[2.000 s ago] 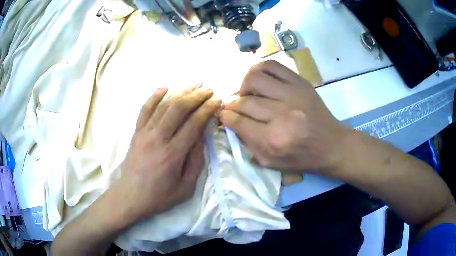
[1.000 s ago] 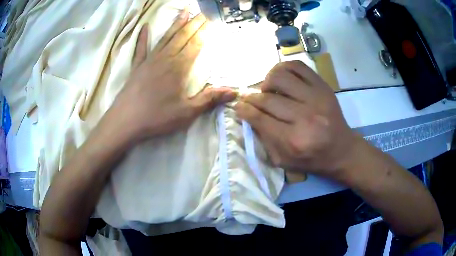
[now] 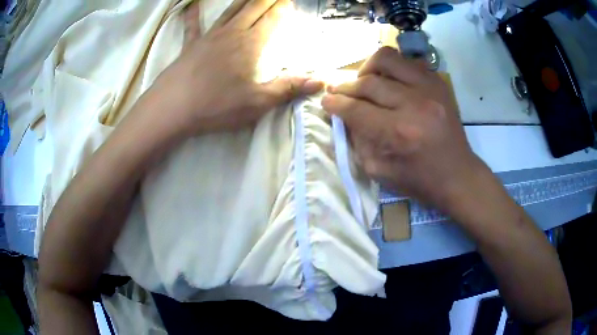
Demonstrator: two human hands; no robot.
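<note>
A cream fabric panel covers the table and hangs over its front edge. A narrow white elastic strip runs down it with small gathers beside it; a second white length lies to its right. My left hand lies spread on the cloth, its thumb and a fingertip by the strip's top end; its upper fingers are cut off by the frame edge and glare. My right hand pinches the cloth edge and strip close to the left thumb. The sewing machine head is at the top, partly out of frame.
A dark round machine knob is just above my right hand. A long black case lies upper right. A tan tape patch sits on the table ruler. Cut pieces hang lower left. A mobile phone is lower right.
My left hand has moved from flat beside the strip to farther up the cloth with its thumb at my right fingers. The view has shifted, and more gathered strip shows below the hands.
</note>
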